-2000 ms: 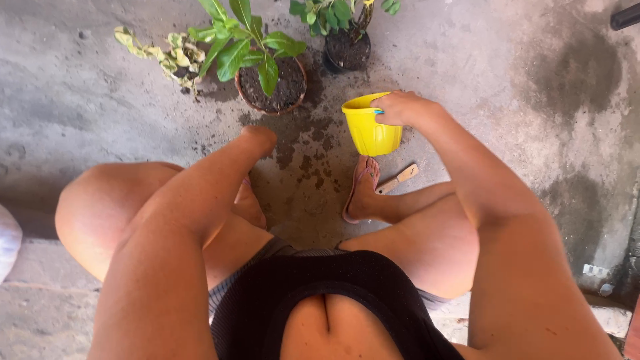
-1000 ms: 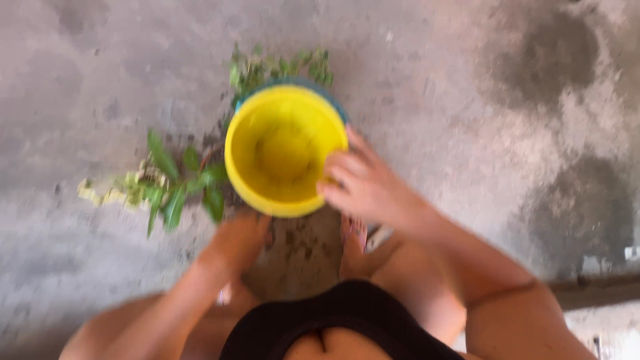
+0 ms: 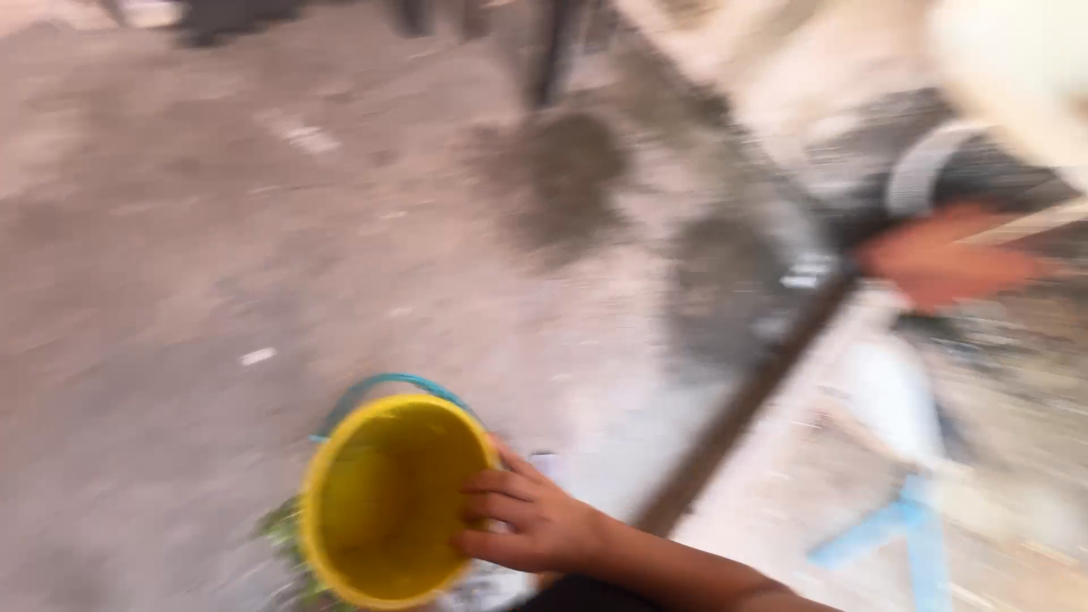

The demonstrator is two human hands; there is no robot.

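Note:
A yellow plastic bucket (image 3: 387, 501) with a teal handle (image 3: 395, 381) is at the lower middle of the head view, its open mouth turned up toward me. My right hand (image 3: 531, 514) grips its right rim, fingers over the edge and inside. The bucket's inside looks bare, though the picture is blurred. Green leaves (image 3: 289, 535) of a plant show past the bucket's left side. My left hand is out of view.
Concrete floor (image 3: 212, 297) with dark damp patches (image 3: 574, 170) surrounds the bucket. A dark edge strip (image 3: 748, 399) runs diagonally at the right. Beyond it lie a blurred orange-red thing (image 3: 952, 255) and light-blue strips (image 3: 922, 535).
The yellow bucket, first upright near my right foot, was lifted with its mouth toward me and remains in my right hand. My left hand has left the view, which has swung to the right.

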